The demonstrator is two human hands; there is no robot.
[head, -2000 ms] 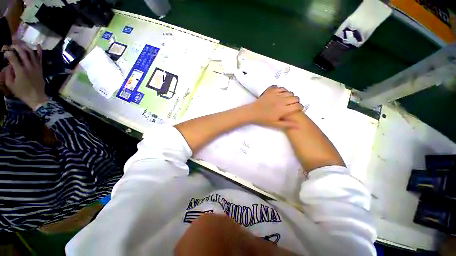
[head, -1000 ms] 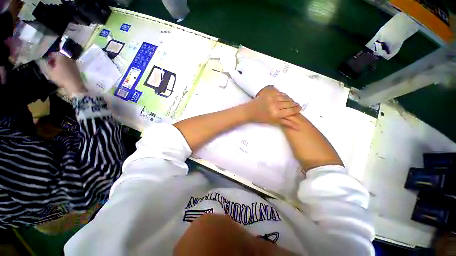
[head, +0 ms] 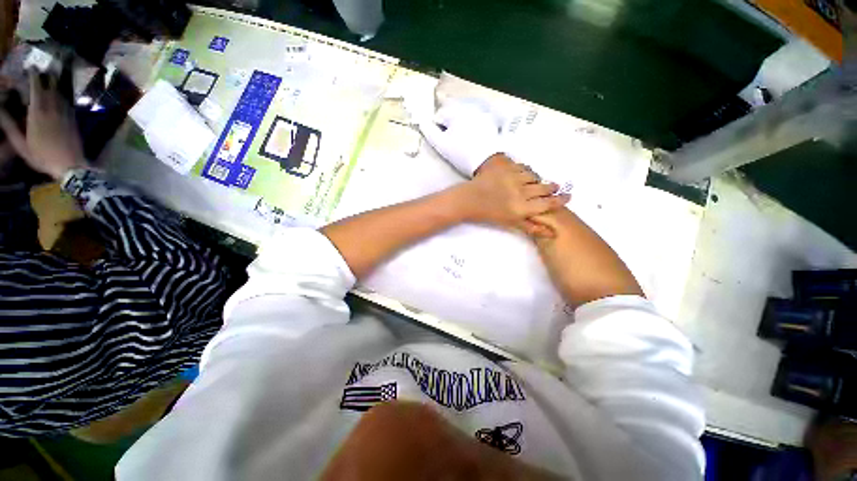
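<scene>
My left hand (head: 519,197) is bare and wraps over my right forearm just behind the wrist. My right hand (head: 462,131) wears a white knit glove and lies on the white bench cover sheet (head: 423,272). It looks open, with nothing seen in it, though the white glove blends into the sheet. Printed green and white cardboard (head: 334,141) lies flat to the left. A folded white paper sheet (head: 176,127) lies on its left part.
Several black retail boxes (head: 813,319) stand at the right. A slanting metal post (head: 761,131) rises at the upper right, with a pale carton flap behind it on the green conveyor belt (head: 526,47). A neighbour in striped sleeves (head: 141,244) has a hand near dark items at left.
The pale-flapped dark carton on the belt has moved right, behind the post. My gloved hand has shifted slightly on the sheet. The neighbour's hand moved right, then back left.
</scene>
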